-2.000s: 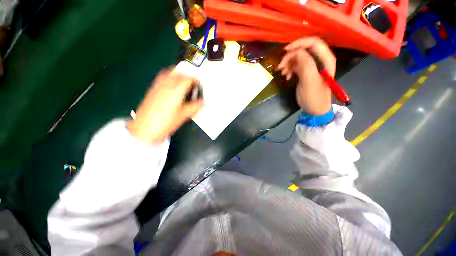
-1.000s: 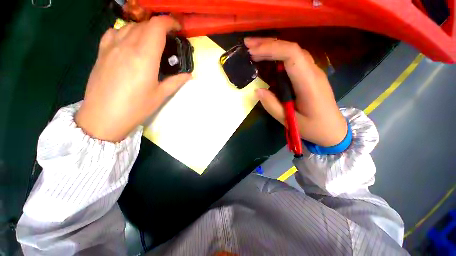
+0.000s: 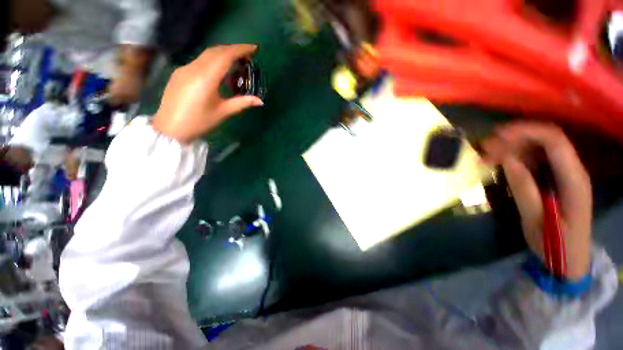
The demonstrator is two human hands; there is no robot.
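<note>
My left hand (image 3: 198,96) holds a dark watch head (image 3: 244,80) between thumb and fingers above the green mat. My right hand (image 3: 546,184) is blurred at the right and holds a red marker pen (image 3: 555,236) against the palm. Its fingertips are near the right edge of the pale yellow paper sheet (image 3: 382,184); whether they touch a watch is unclear. A dark watch (image 3: 442,148) lies on the paper. Another watch (image 3: 356,118) with a turquoise edge lies at the paper's upper left corner.
Red trays (image 3: 478,61) stand at the upper right. A yellow-topped item (image 3: 344,82) is beside them. White tape strips (image 3: 274,194), small watch-like items (image 3: 236,227) and a thin dark cable (image 3: 268,273) are on the mat. Another person's hand (image 3: 128,74) shows at the upper left.
My left hand has moved off the paper to the left, carrying the watch head. The view has swung left. My right hand is away from the dark watch on the paper, still holding the pen.
</note>
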